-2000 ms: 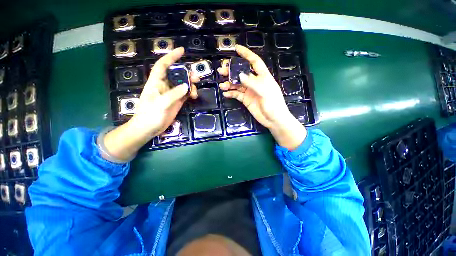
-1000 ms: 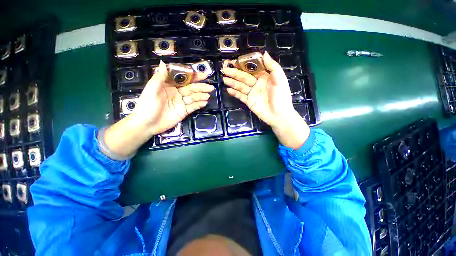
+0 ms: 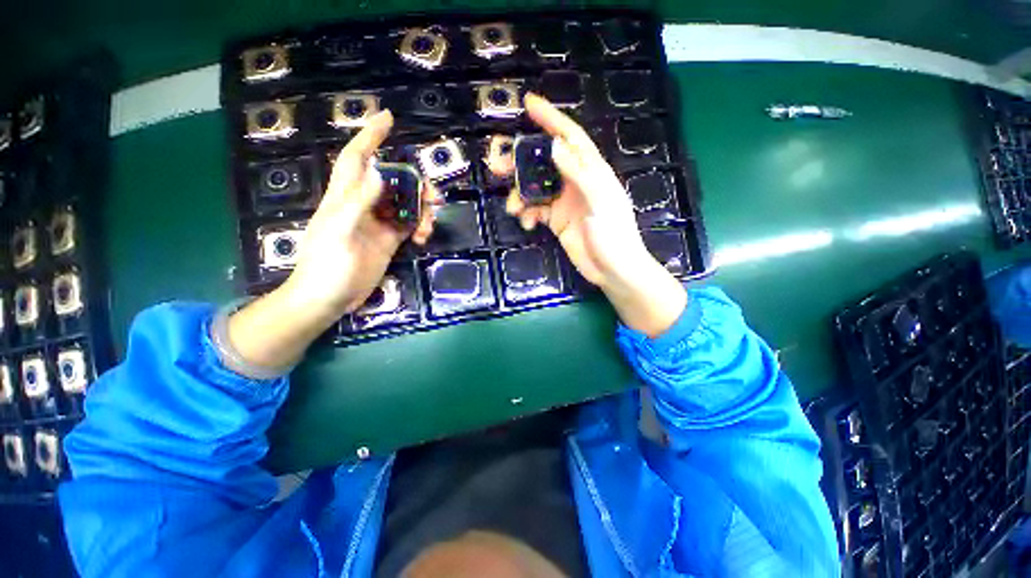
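Note:
My left hand holds a watch body with its dark screen up, showing small marks. My right hand holds another watch body, screen up, with small green and red marks. Both hands are above the large black blister tray. The tray holds several gold-backed watches lying face down, such as one at its upper left. Dark squares at its right and front are glossy; I cannot tell watches from bare pockets everywhere. My hands hide some middle pockets.
A tray of gold-backed watches is at the left. A thin silvery stick lies right of the main tray, near the white strip. Tilted dark trays are at the lower right, another at the far right. A blue sleeve shows there.
One second ago both watches lay back side up on my open palms. Now both are turned screen up between my fingers, with lit marks showing. The view has shifted slightly.

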